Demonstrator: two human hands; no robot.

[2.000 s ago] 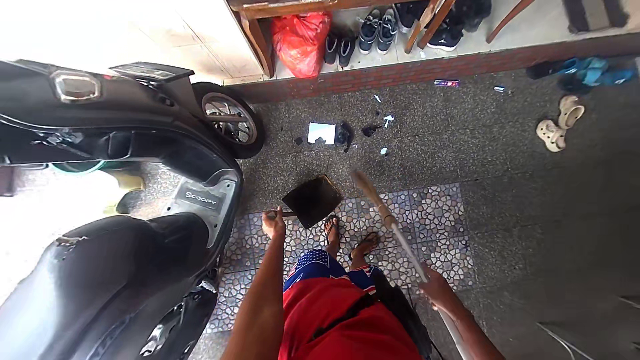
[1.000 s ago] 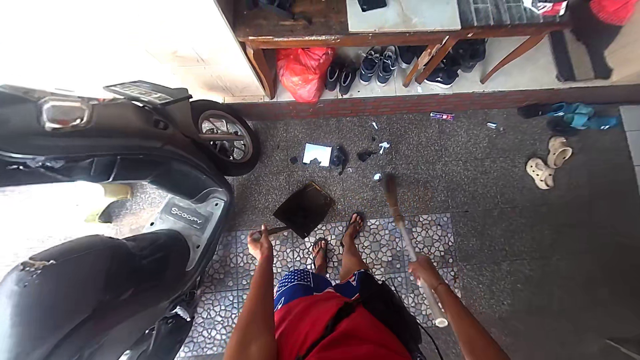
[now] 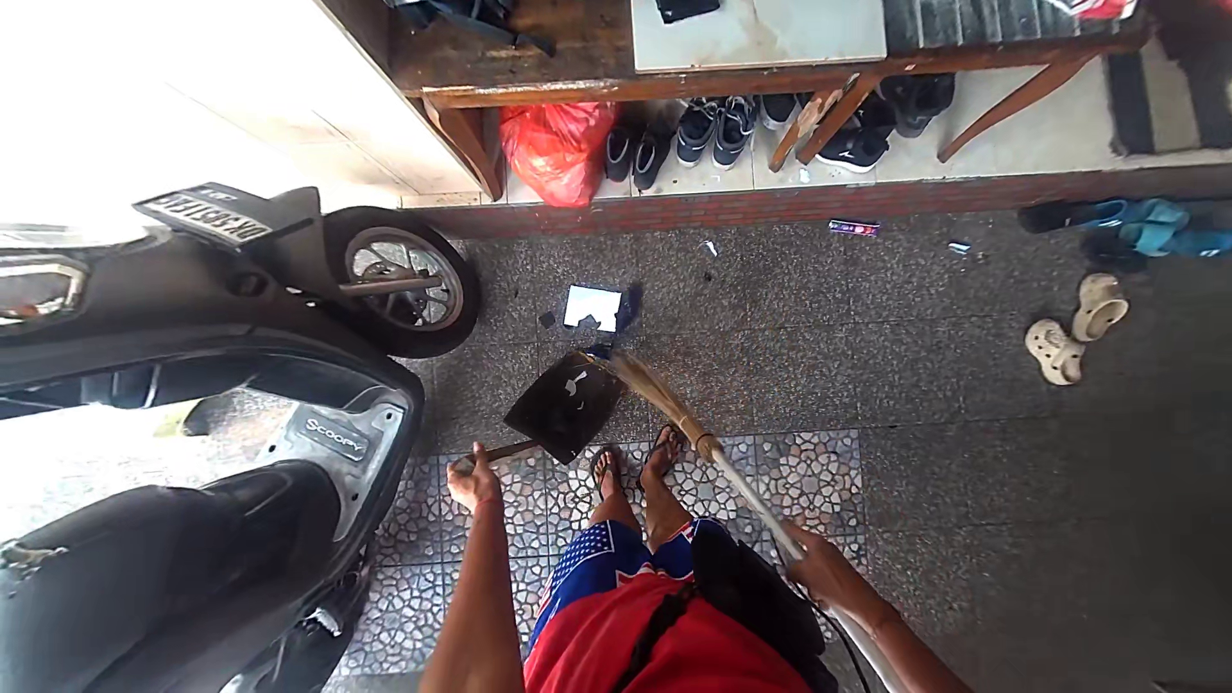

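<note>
My left hand [image 3: 474, 481] grips the handle of a black dustpan [image 3: 566, 406], which lies flat or nearly so in front of my feet with small white scraps on it. In my right hand [image 3: 823, 568] is the pale shaft of a broom [image 3: 664, 395]; its straw bristles touch or nearly touch the pan's upper right edge. Just beyond the pan, a torn white sheet [image 3: 592, 306] lies on the dark floor beside dark pieces. A small white scrap [image 3: 710, 247] and a purple packet [image 3: 853, 228] lie farther out.
A black scooter [image 3: 366, 375] stands at my left. Ahead, a low brick-faced step [image 3: 731, 204] carries a wooden table [image 3: 597, 85], a red plastic bag [image 3: 558, 149] and several shoes [image 3: 734, 130]. Beige clogs [image 3: 1054, 351] and blue sandals [image 3: 1160, 231] lie to the right.
The broom head has swept left from the floor at the pan's right to the pan's edge. White scraps now show on the pan, which looked bare before.
</note>
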